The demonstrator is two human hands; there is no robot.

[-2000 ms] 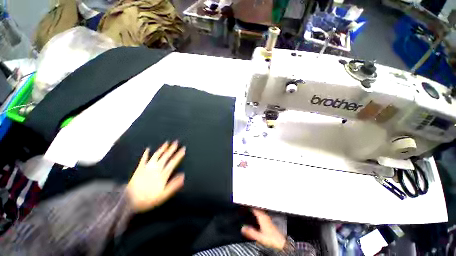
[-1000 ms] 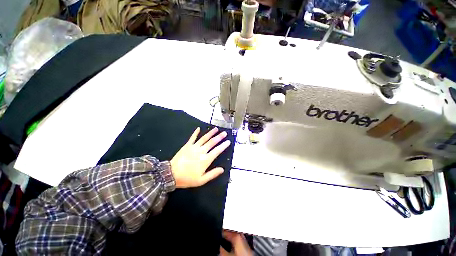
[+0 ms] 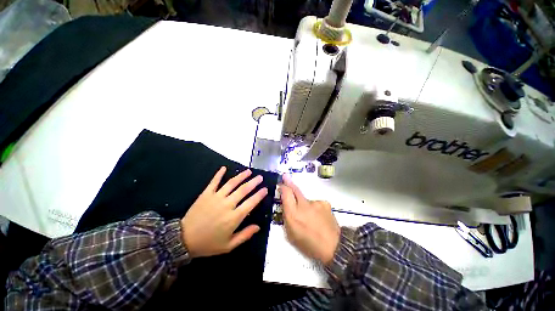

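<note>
A dark cut fabric panel (image 3: 158,176) lies on the white table, its top right corner at the lit needle area (image 3: 292,159) of the brother sewing machine (image 3: 414,133). My left hand (image 3: 225,215) lies flat on the panel, fingers spread, left of the panel's right edge. My right hand (image 3: 309,222) is at that right edge, just below the needle area, with its fingertips together at the cloth's edge. Whether they pinch the cloth is not clear. The shiny needle plate (image 3: 265,153) shows left of the needle.
A long stack of black cloth (image 3: 55,67) lies along the table's far left edge, with a crumpled clear plastic bag (image 3: 27,30) beyond it. Black-handled scissors (image 3: 500,237) and snips (image 3: 473,239) lie at the table's right end.
My right hand has come up from below the table's front edge to the cloth's edge near the needle. My left hand, earlier close to the needle, now lies slightly farther from it.
</note>
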